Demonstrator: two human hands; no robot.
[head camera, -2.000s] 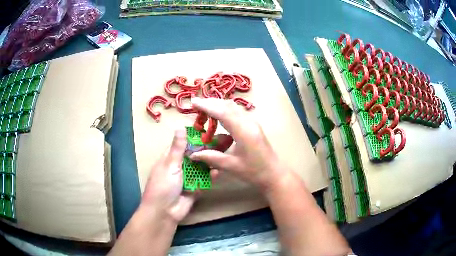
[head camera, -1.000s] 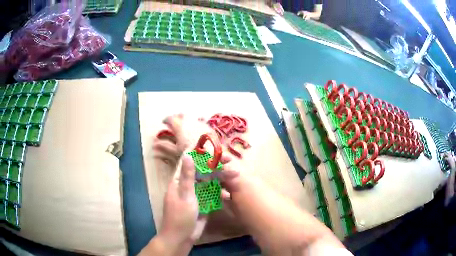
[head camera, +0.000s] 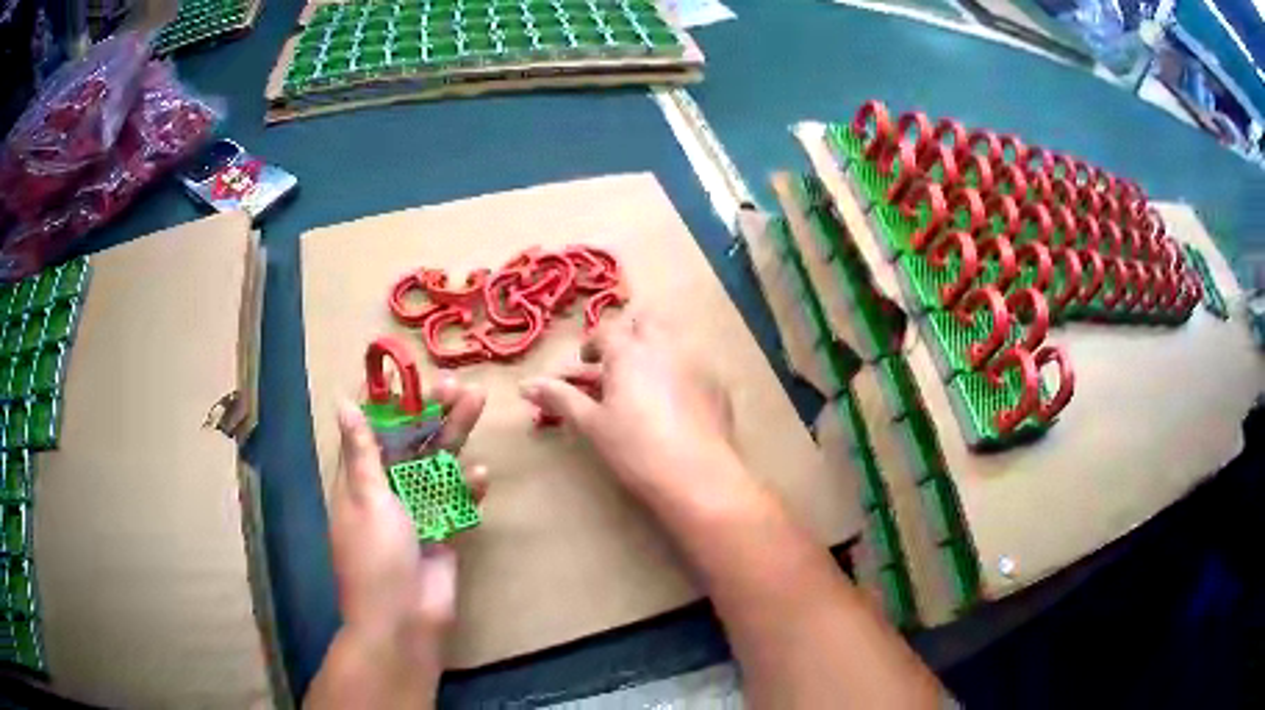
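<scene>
My left hand (head camera: 375, 534) holds two green perforated pieces (head camera: 434, 497) at the left of the cardboard work sheet (head camera: 555, 583). The upper one has a red handle (head camera: 391, 375) standing on it as an arch; the lower one shows no handle. My right hand (head camera: 652, 416) is over the middle of the sheet, its fingers around a red handle (head camera: 562, 405), partly hidden by them. A pile of loose red handles (head camera: 506, 305) lies on the sheet just beyond my hands.
Green pieces with upright red handles (head camera: 1040, 208) stand in rows on stacked cardboard at right. A cardboard stack (head camera: 153, 458) with bare green pieces (head camera: 42, 333) is at left. A plastic bag (head camera: 97, 146) and printed card (head camera: 239, 180) lie upper left. Another green stack (head camera: 486, 70) is at the back.
My hands have moved apart, the left one leftward with the green pieces. My right hand has left the pieces and taken a red handle. The camera view has shifted.
</scene>
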